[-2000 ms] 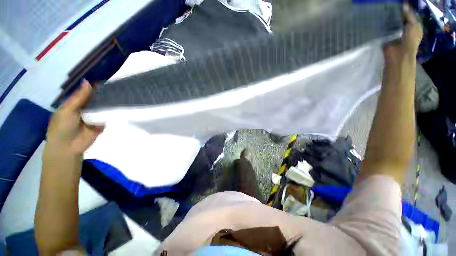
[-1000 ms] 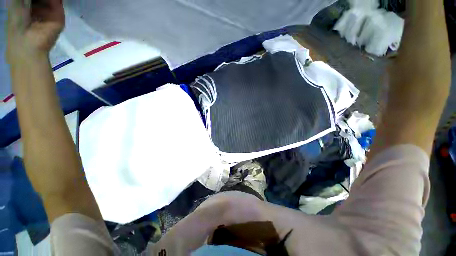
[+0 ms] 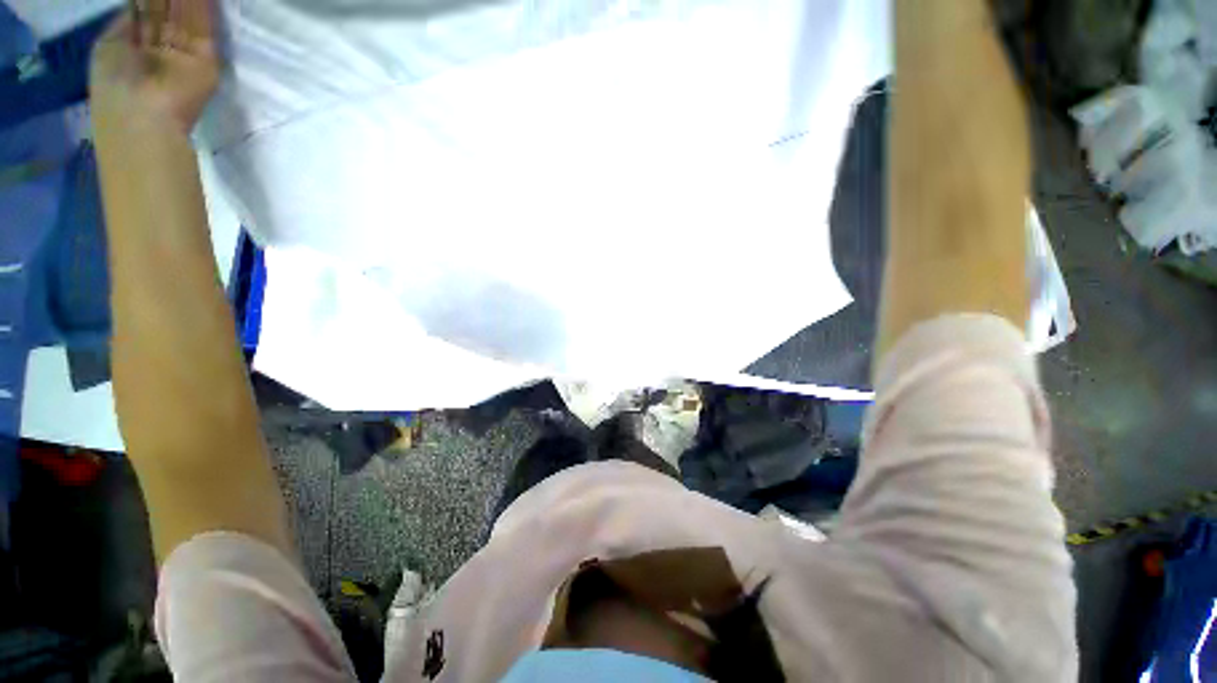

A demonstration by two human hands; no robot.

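A large white backing piece [image 3: 534, 147] is held up across the upper middle, very bright, with soft creases. My left hand [image 3: 158, 67] is at its left edge near the top left, closed on the cloth, fingertips partly cut off. My right forearm reaches up past the top edge; the right hand is out of the picture. Below the raised piece lies another white piece [image 3: 347, 340], its lower edge showing. A dark grey pinstripe panel [image 3: 817, 350] with a white rim shows at the right, largely hidden by the raised piece and my right forearm.
White crumpled cloth [image 3: 1154, 160] lies on the floor at the upper right. Yellow-black tape [image 3: 1148, 518] and a blue object [image 3: 1188, 600] are at the lower right. Dark fabric [image 3: 761, 434] lies below the panel. A blue surface is at the far left.
The raised piece now hangs across the middle and covers most of the white piece and dark panel seen uncovered one second ago. My right arm appears nearer the middle of the view.
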